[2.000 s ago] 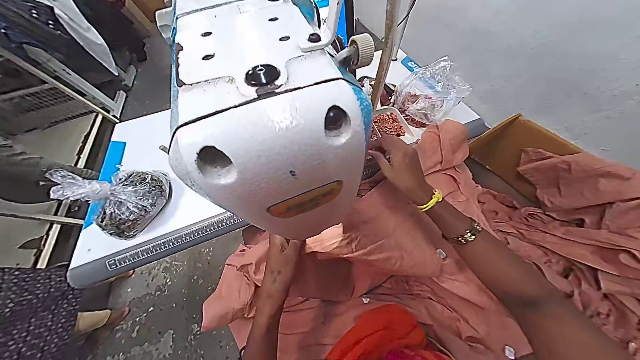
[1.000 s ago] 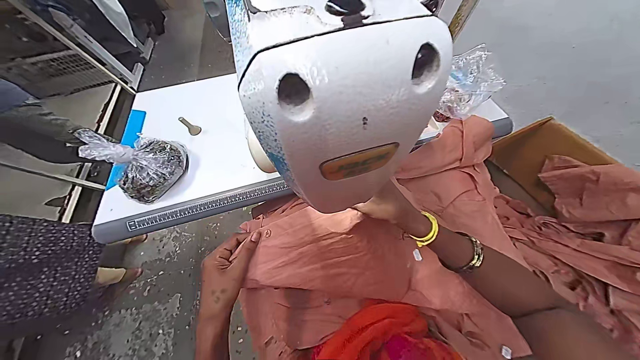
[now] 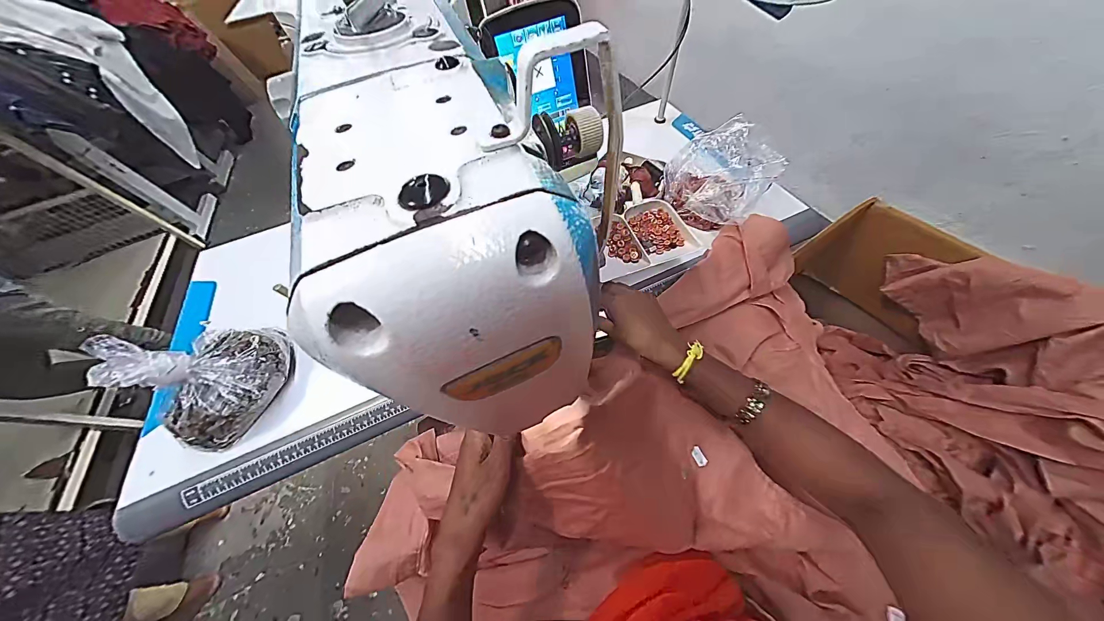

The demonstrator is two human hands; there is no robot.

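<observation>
The white head of an industrial sewing machine [image 3: 431, 302] fills the middle of the head view. My left hand [image 3: 483, 461] is at its lower front edge on the salmon-pink cloth [image 3: 630, 466]; the fingers are hidden under the head. My right hand [image 3: 634, 319] reaches to the right side of the head, fingertips partly hidden behind it. The cloth spreads over my lap and up to the table. Right of the machine, a white divided tray [image 3: 693, 241] holds many small reddish buttons [image 3: 657, 229].
A tied plastic bag of dark small pieces [image 3: 228, 388] lies on the white table [image 3: 250, 259] at left. A clear plastic bag [image 3: 724, 168] and a lit display [image 3: 548, 78] stand beyond. A cardboard box [image 3: 888, 250] with more pink cloth is at right. Part of a person shows at left.
My left hand has moved from the cloth's left edge to beneath the machine head. My right hand has gone from under the head to its right side. The view has shifted.
</observation>
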